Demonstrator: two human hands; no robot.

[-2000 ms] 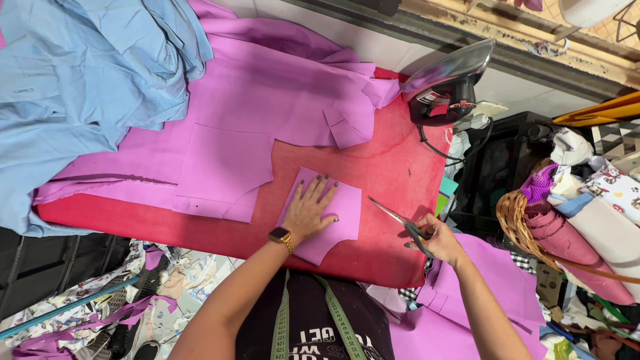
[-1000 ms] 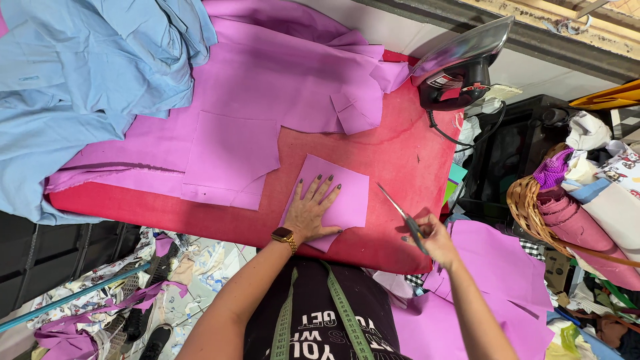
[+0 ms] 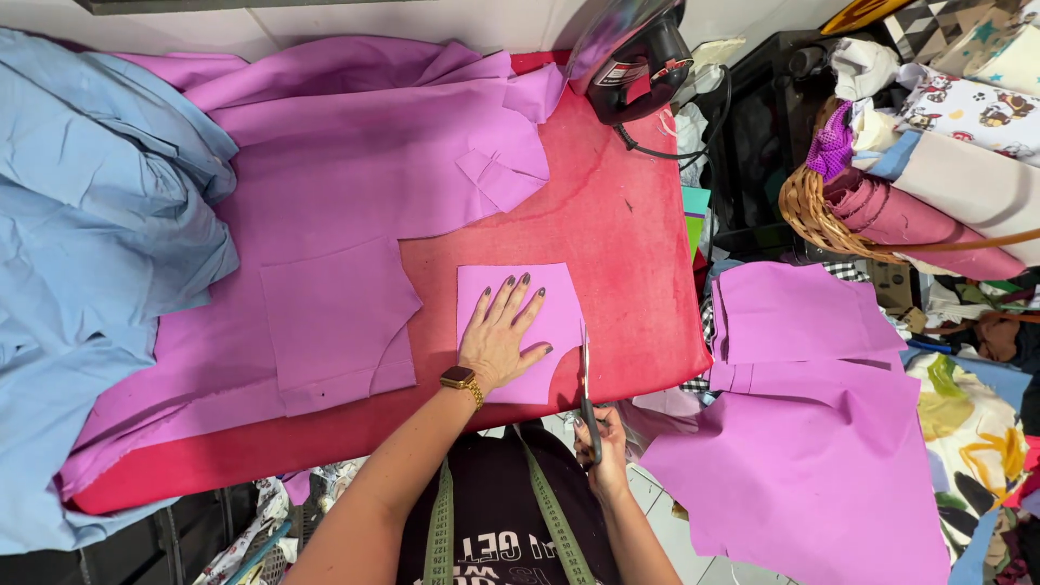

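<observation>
My left hand point(image 3: 500, 337) lies flat, fingers spread, on a small cut piece of purple fabric point(image 3: 487, 284) on the red padded table point(image 3: 626, 268). In my right hand point(image 3: 605, 447), at the front edge, is a pair of scissors point(image 3: 586, 382) with dark handles. The blades point away from me, by the right edge of the piece near its curved cut; whether they touch it I cannot tell. Left of my hands, another cut purple piece point(image 3: 337, 317) rests on a large purple cloth point(image 3: 325, 162). A green tape measure point(image 3: 552, 512) hangs down in front of me.
A clothes iron point(image 3: 638, 73) stands at the table's far right corner, with its cord trailing right. Light blue fabric point(image 3: 97, 187) is heaped at left. More purple pieces point(image 3: 821, 455) lie at right, below a wicker basket point(image 3: 804, 207) holding fabric rolls. Scraps lie below the table.
My right hand has drawn the scissors toward me and turned them from slanting left to pointing nearly straight away. My left hand stays on the purple piece. The view has shifted.
</observation>
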